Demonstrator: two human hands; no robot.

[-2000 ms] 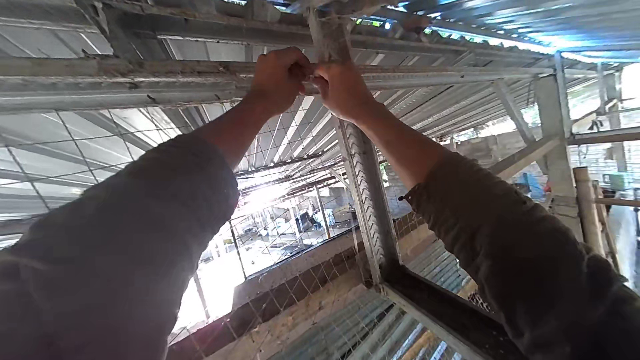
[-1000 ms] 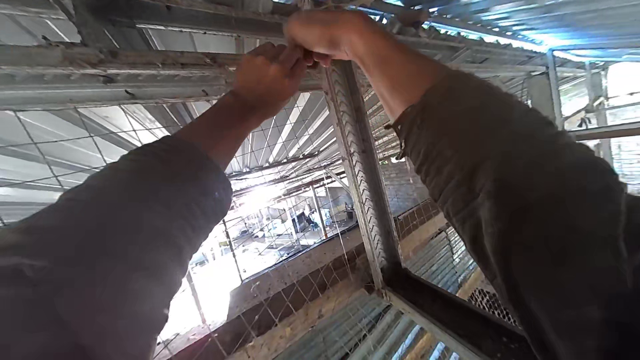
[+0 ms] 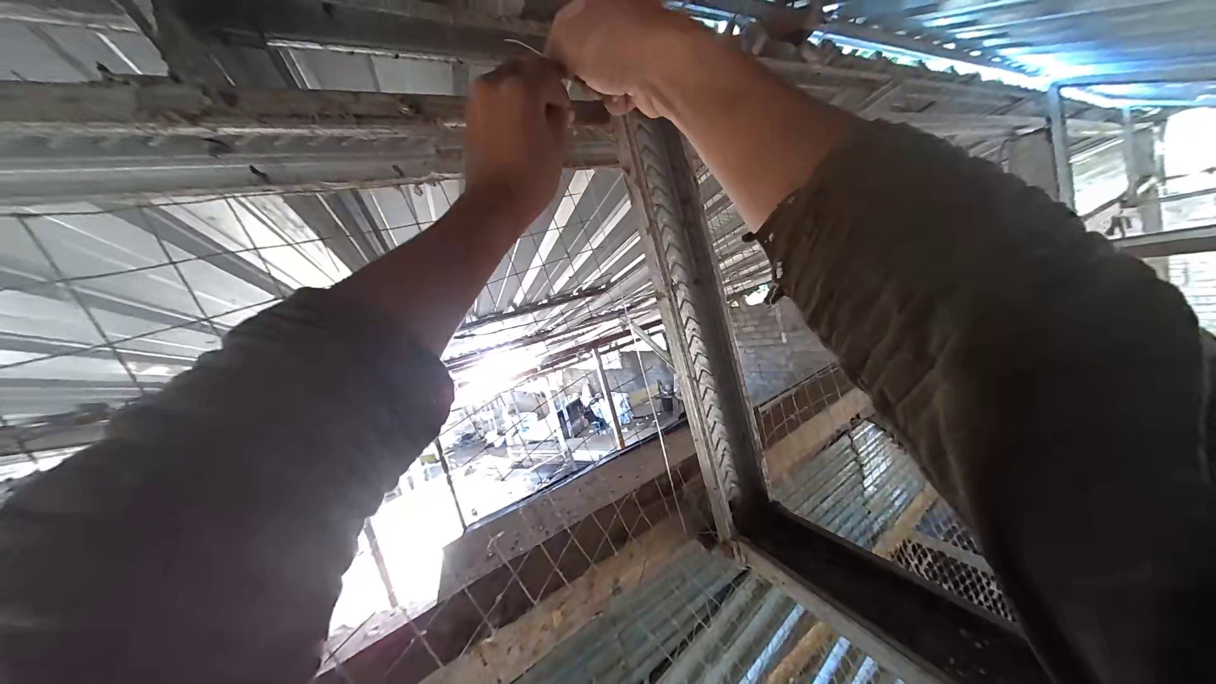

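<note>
Both of my hands are raised to the top of a ribbed metal post [image 3: 689, 323], where it meets a horizontal beam [image 3: 237, 109]. My left hand [image 3: 518, 123] has its fingers curled at the beam, just left of the post. My right hand [image 3: 627, 52] is bent over the joint, its fingers touching or close to those of my left hand. A thin pale wire [image 3: 532, 47] sticks out to the left between the hands. The fingertips and what they pinch are mostly hidden. Another thin pale strand [image 3: 649, 408] hangs down left of the post.
Wire mesh [image 3: 560, 560] spans the area left of the post and below. A dark metal frame bar [image 3: 883, 589] runs from the post's foot to the lower right. Corrugated metal sheets [image 3: 1007, 33] form the roof. Beams and a bright yard lie beyond the mesh.
My right hand has risen and turned over the joint from beside my left hand. The thin wire end now shows between the hands.
</note>
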